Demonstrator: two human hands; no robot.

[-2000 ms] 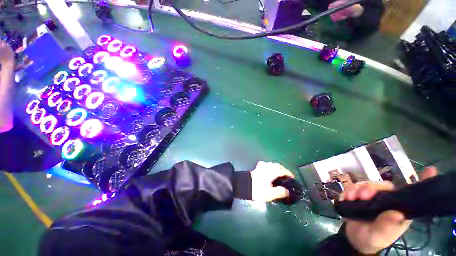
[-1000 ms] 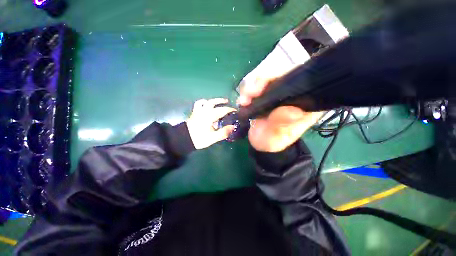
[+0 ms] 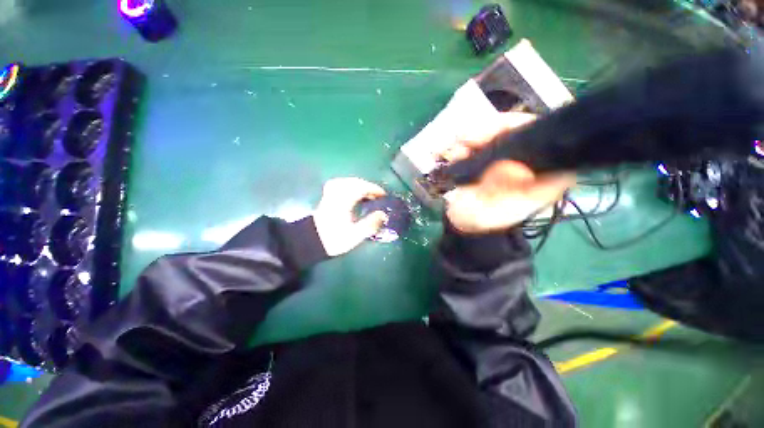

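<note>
My left hand holds a small round black unit just above or on the green bench, in the middle of the view. My right hand grips the thick black electric screwdriver, which runs off to the right and is blurred. Its tip is at the near end of the white screw feeder, to the right of the unit and apart from it. Screws at the tip are too small and blurred to tell.
A large black tray with round pockets stands at left. A unit with a pink ring is at top left, another black unit behind the feeder. Thin black cords lie right of my right hand. A multi-lens light assembly is at far right.
Since one second ago, my right hand and the screwdriver have moved from the unit up and right to the feeder. My left hand still holds the unit in nearly the same place.
</note>
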